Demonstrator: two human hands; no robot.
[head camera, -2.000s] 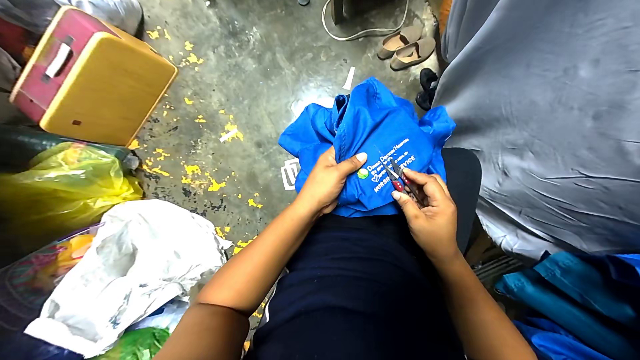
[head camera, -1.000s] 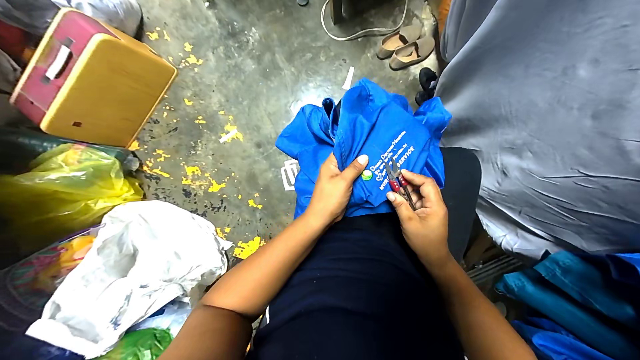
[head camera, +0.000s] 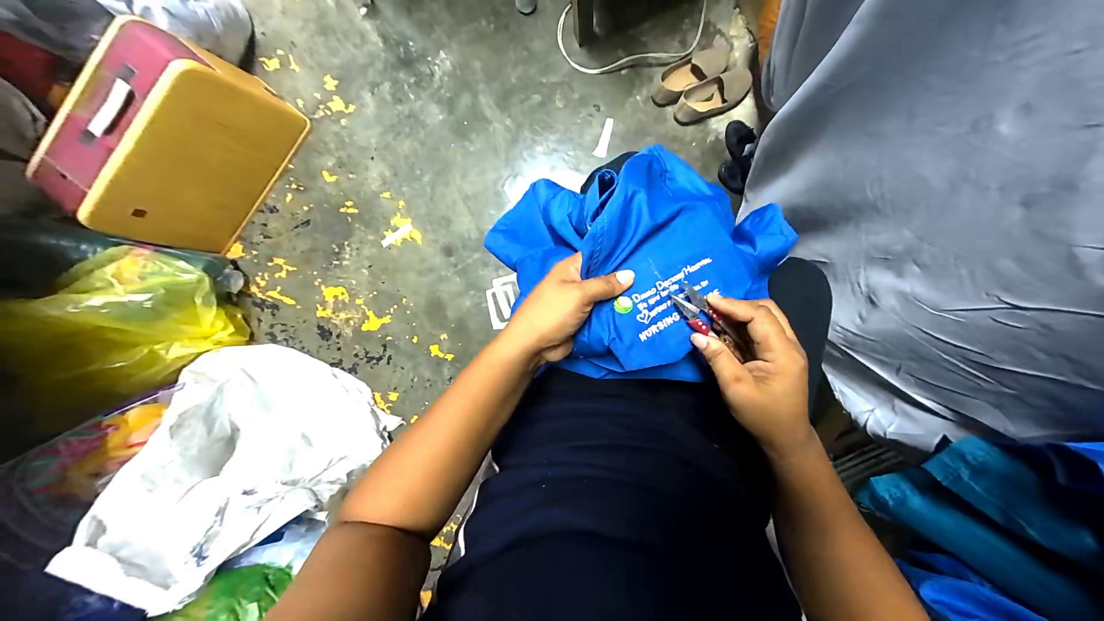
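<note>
A blue cloth garment (head camera: 668, 224) lies bunched over my lap, with white embroidered writing and a small green emblem on its front. My left hand (head camera: 561, 310) grips the cloth at its left side, the thumb resting on top beside the emblem. In my right hand (head camera: 755, 354) are small thread snips (head camera: 700, 317) with red on the handles. Their blades are apart and point up and left, over the embroidered writing. The palm and fingers partly hide the handles.
Left stand a pink and yellow case (head camera: 190, 155), a yellow plastic bag (head camera: 121, 319) and a white bag (head camera: 233, 457). Brown shoes (head camera: 711, 90) lie on the concrete floor ahead. Grey fabric (head camera: 940, 207) hangs at the right above teal cloth (head camera: 983, 509).
The garment has shifted slightly under my hands, and its embroidered lines have changed tilt. Both hands keep their holds, on the cloth and on the snips.
</note>
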